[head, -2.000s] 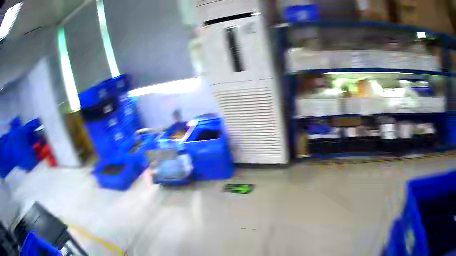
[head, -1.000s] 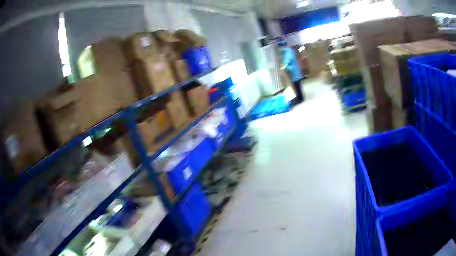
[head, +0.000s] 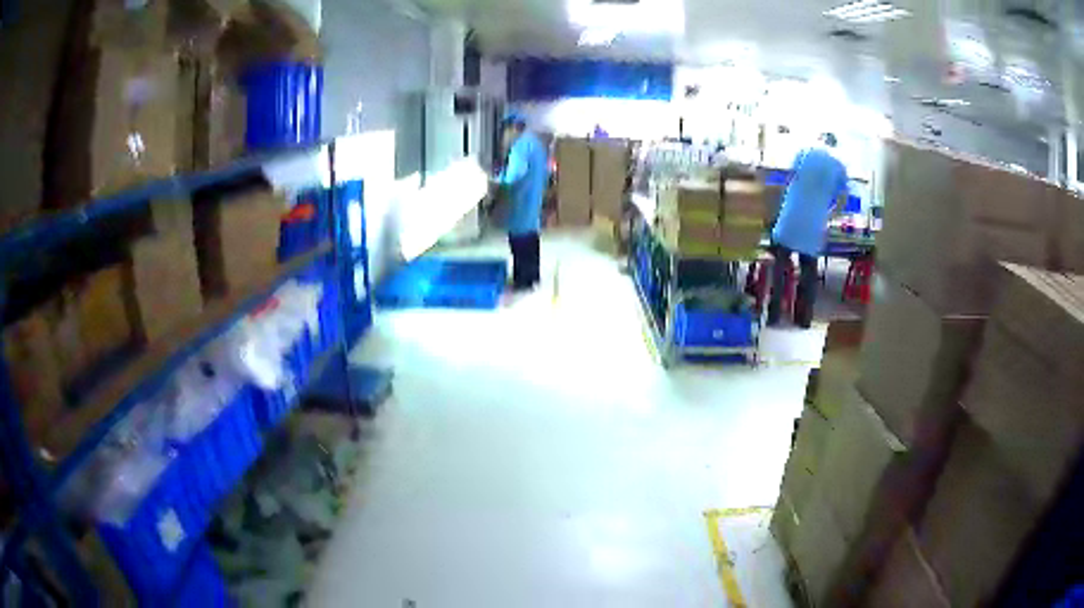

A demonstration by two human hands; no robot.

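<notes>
Neither of my hands is in the picture. Nearest in front of me on the right is a tall stack of brown cartons (head: 933,392). On the left stands blue shelving (head: 178,344) with cartons on its upper levels. Blue bins (head: 226,428) with clear or white bagged contents stand on its lower level. A blue crate (head: 283,105) sits on the top shelf among cartons. The shelf contents are blurred.
A pale floor aisle (head: 499,475) with yellow lines runs ahead. A person in blue (head: 524,190) stands by a blue pallet (head: 442,285). Another person in blue (head: 811,208) stands at a bench beyond a cart (head: 713,267) with cartons and a blue bin.
The view has turned right and moved along the aisle. The large blue crates at the right have nearly left the picture, and the carton stack is closer. A second person has come into view.
</notes>
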